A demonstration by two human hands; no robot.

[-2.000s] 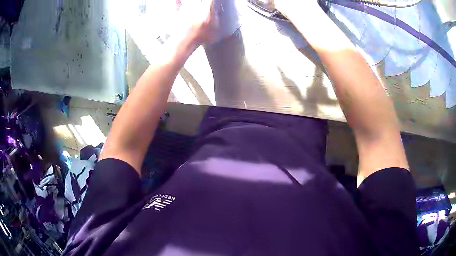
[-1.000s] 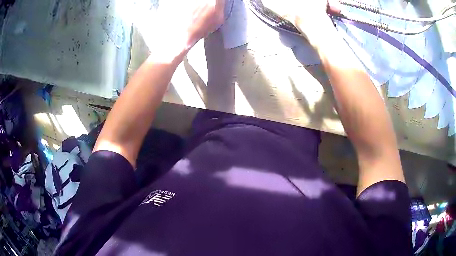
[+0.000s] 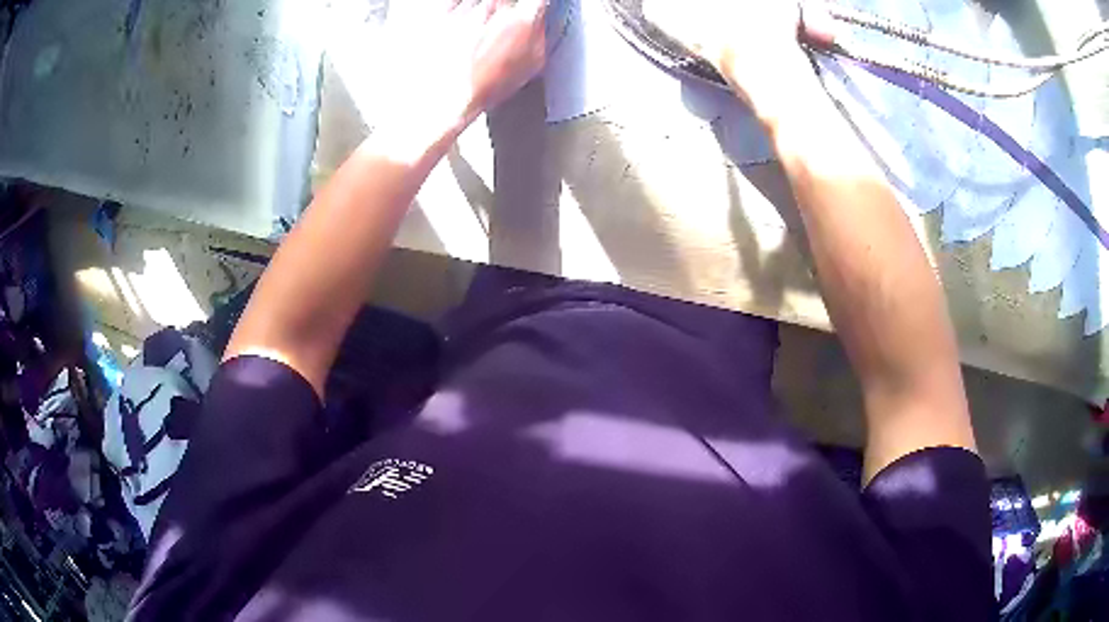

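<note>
My left hand (image 3: 501,55) is at the top edge, washed out by sunlight, beside a pale fabric panel (image 3: 574,85). Whether its fingers pinch the panel cannot be told. My right hand (image 3: 730,30), also overexposed and partly cut off, is on the iron (image 3: 663,46). The iron's dark metal rim shows left of the hand and its red-brown rear part right of it. Overlapped pale panels (image 3: 973,170) with a purple band (image 3: 973,128) lie at the right.
The beige table cover (image 3: 657,231) has strong shadows and sun patches. Ribbed hose loops (image 3: 961,79) trail right from the iron over the panels. A grey-green surface (image 3: 158,109) is at the left. Mixed fabric pieces (image 3: 152,425) are heaped below left. The table's front edge runs before my body.
Since two seconds ago, the iron and my right hand are slightly lower in view, and more hose shows. The view has shifted. In the last second there is little change.
</note>
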